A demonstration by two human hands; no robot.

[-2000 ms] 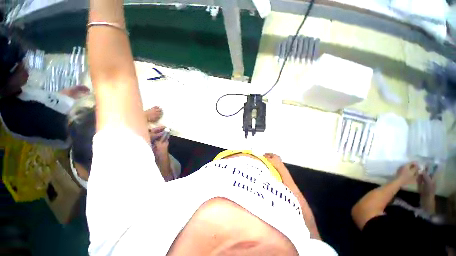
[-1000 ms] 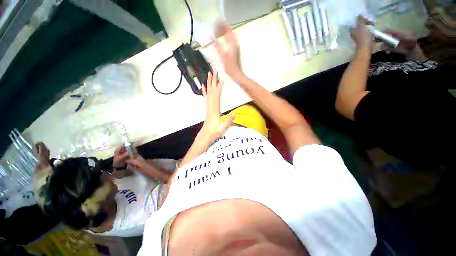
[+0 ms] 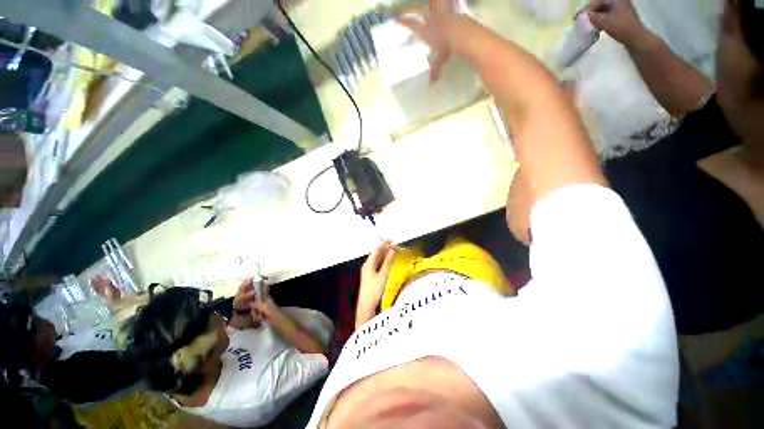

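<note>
The black bench device (image 3: 365, 183) stands on the cream-white bench in front of me, its short prongs towards me. Its thin black cord loops at its left and runs off at the top. My right hand (image 3: 431, 35) is stretched far forward over the white box (image 3: 431, 88), fingers spread; no held thing shows. My left hand (image 3: 379, 261) is low at the bench edge by my lap, just below the prongs. A thin pale cord (image 3: 392, 244) shows at its fingertips; blur hides whether they grip it.
Grey-silver sticks (image 3: 356, 50) lie in a row left of the box. Clear plastic bags (image 3: 255, 188) and blue-handled nippers (image 3: 209, 219) lie left of the device. A left neighbour's hands (image 3: 255, 303) hold a small pale unit. A right neighbour's hand (image 3: 616, 18) is beside a pale piece.
My right hand has moved from beside the device far forward to the white box. My left hand has drawn back from the device to the bench edge. The camera view has shifted.
</note>
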